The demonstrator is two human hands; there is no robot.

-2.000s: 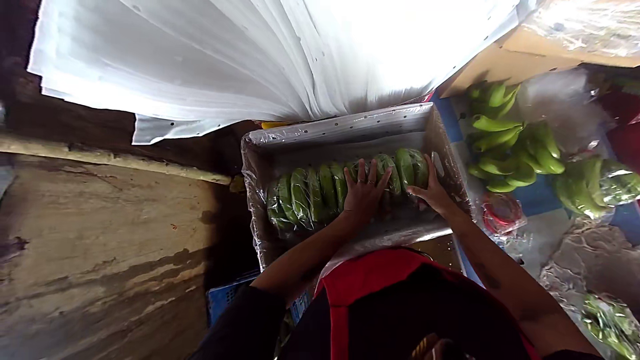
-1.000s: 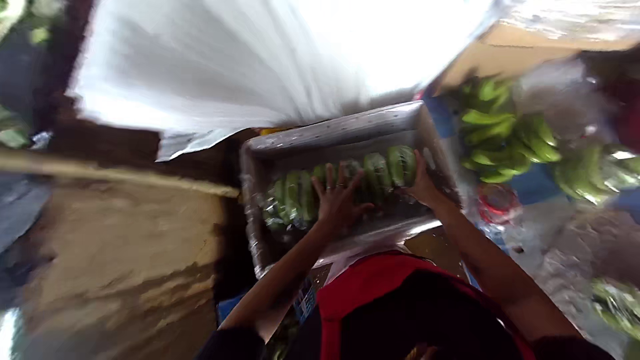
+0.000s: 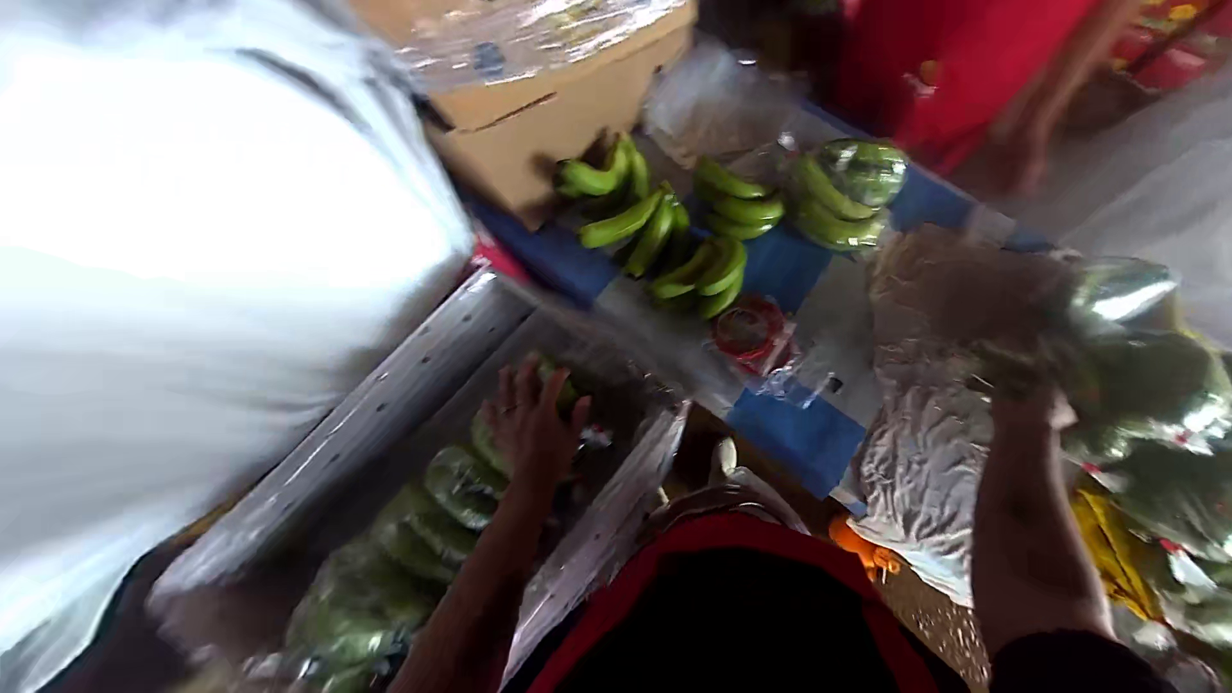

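Note:
My left hand [image 3: 534, 419] rests with fingers apart on the upper end of a row of green bananas in clear plastic bags [image 3: 433, 515]. The row lies inside a plastic-lined box [image 3: 318, 481] at the lower left. On the right, my right hand [image 3: 1025, 380] reaches to plastic-bagged green bananas [image 3: 1145, 380]; it is blurred, and whether its fingers grip a bag cannot be told. Loose green banana bunches [image 3: 664, 231] and a red roll of tape [image 3: 749, 329] lie on the blue and white table cover [image 3: 799, 443] between the hands.
A cardboard box [image 3: 539, 125] with plastic film stands at the top. White sheeting [image 3: 192, 241] fills the left. A person in red [image 3: 962, 67] is at the upper right, an arm hanging down. Crumpled plastic [image 3: 924, 462] lies near my right arm.
My right hand has left the bananas in the box and moved right to the bagged bananas. My left hand is now at the upper end of the row. The view has swung right.

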